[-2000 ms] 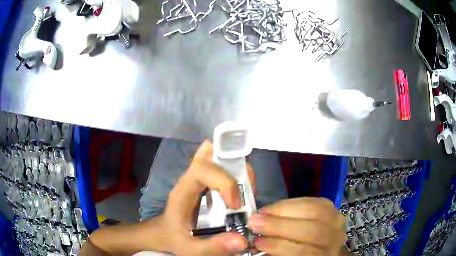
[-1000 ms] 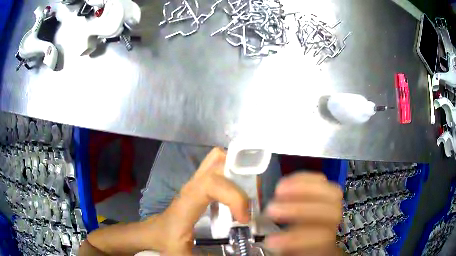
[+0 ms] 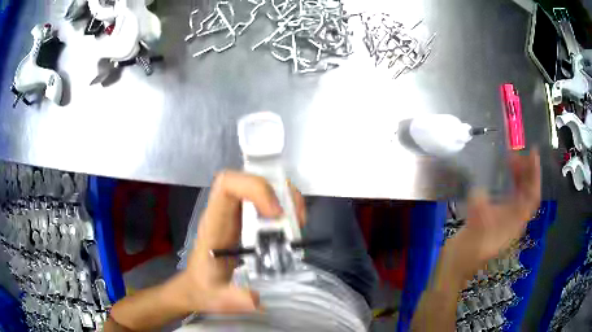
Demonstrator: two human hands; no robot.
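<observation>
A white handle assembly (image 3: pixel 261 139) is held over the lap, its hollow rounded end over the bench edge. My left hand (image 3: pixel 221 240) grips it from the left, fingers across its body. The spring mechanism at its lower end is blurred; a black cross pin (image 3: pixel 227 251) sticks out both sides. My right hand (image 3: pixel 496 217) is raised at the right, near the bench's front edge, blurred, fingers apart, holding nothing visible. The white squeeze bottle (image 3: pixel 438 133) lies on its side, dark nozzle pointing right, up and left of my right hand.
Bent silver wire pieces (image 3: pixel 318 32) lie heaped at the back of the steel bench (image 3: pixel 195 130). More handles (image 3: pixel 39 71) lie at the left. A pink-red bar (image 3: pixel 513 117), a dark rectangle (image 3: pixel 544 44) and other handles are at the right. Blue crates (image 3: pixel 111 227) flank the legs.
My right hand has left the mechanism and moved right and up, opening. My left hand has moved left and up with the handle. The view has shifted slightly.
</observation>
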